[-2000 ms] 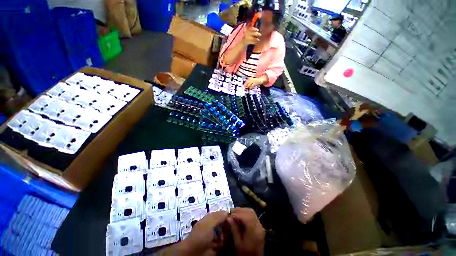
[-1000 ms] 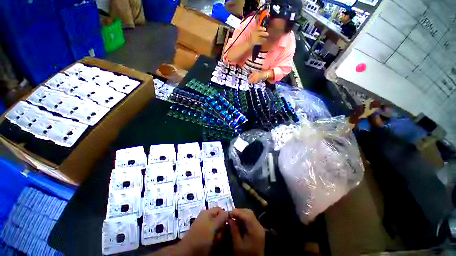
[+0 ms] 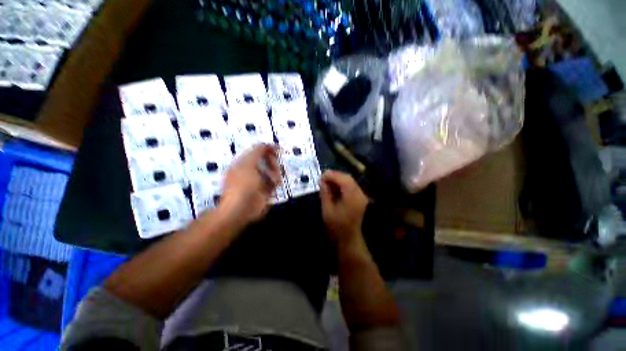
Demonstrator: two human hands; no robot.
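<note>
White square plastic housings (image 3: 159, 176) with dark centres lie in a grid on the black table. My left hand (image 3: 252, 179) is over the third column from the left and covers part of its lower housings. Its fingers are bent; a small dark spot shows at the fingertips, too blurred to name. My right hand (image 3: 343, 203) is just right of the grid's near right corner, fingers curled together. Whether it pinches something small cannot be seen.
A brown carton (image 3: 80, 75) with housings stands at the upper left, a blue crate (image 3: 34, 158) below it. Right of the grid lie a small clear bag (image 3: 353, 103), a thin yellow-brown tool (image 3: 350, 156) and a large clear bag (image 3: 453, 113). Circuit boards (image 3: 274, 19) lie at the far side.
The view has tilted down, so the person opposite is out of the picture. My hands, together before, are now apart: the left over the grid, the right beside it.
</note>
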